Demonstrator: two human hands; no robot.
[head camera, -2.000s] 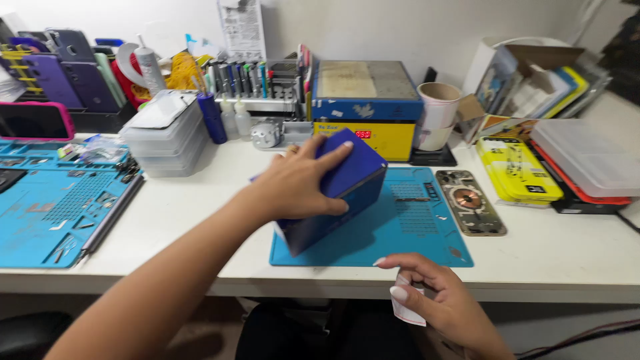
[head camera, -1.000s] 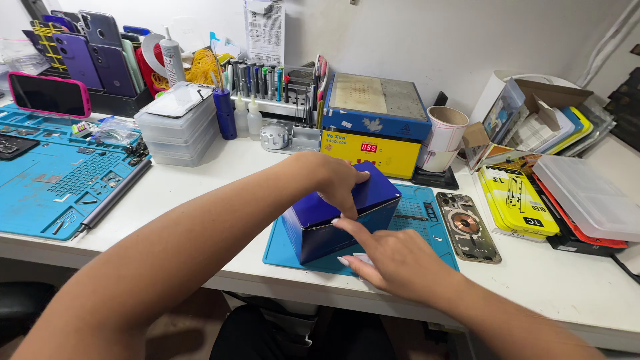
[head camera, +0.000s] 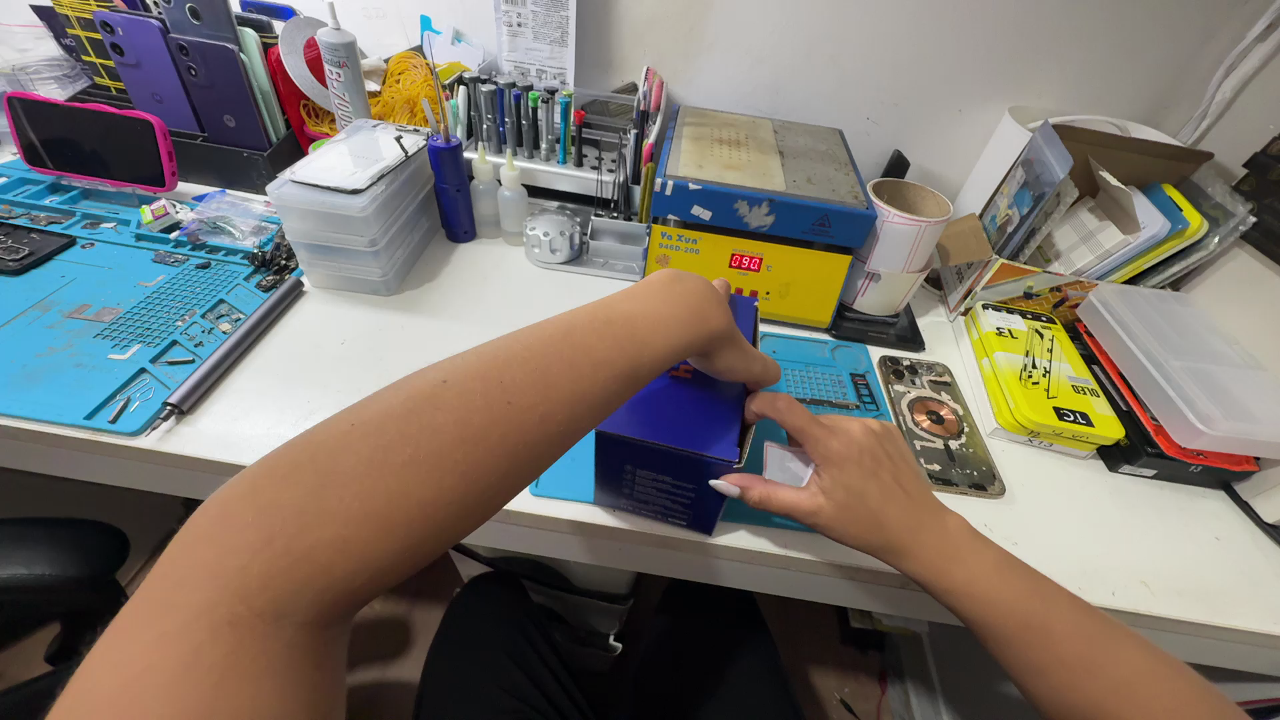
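Observation:
A dark blue cardboard box (head camera: 665, 440) stands on a blue silicone repair mat (head camera: 565, 475) near the table's front edge. My left hand (head camera: 715, 335) reaches over the box top and grips its far and right edges; part of the fingers is hidden. My right hand (head camera: 835, 460) is at the box's right side, index finger at the upper right edge and thumb near the lower front corner. A small white label with a red border (head camera: 788, 464) shows between that thumb and the fingers, beside the box's right face.
Behind the box stands a yellow and blue heating plate (head camera: 750, 270) with a lit display. A label roll (head camera: 900, 235) and a phone back housing (head camera: 940, 420) lie to the right, beyond them yellow tins (head camera: 1040, 375). Left are clear plastic boxes (head camera: 350, 215) and another blue mat (head camera: 90, 340).
The box has been turned and set upright on the mat, with my left hand still on it. My right hand has moved from the front edge with the label to the box's right side.

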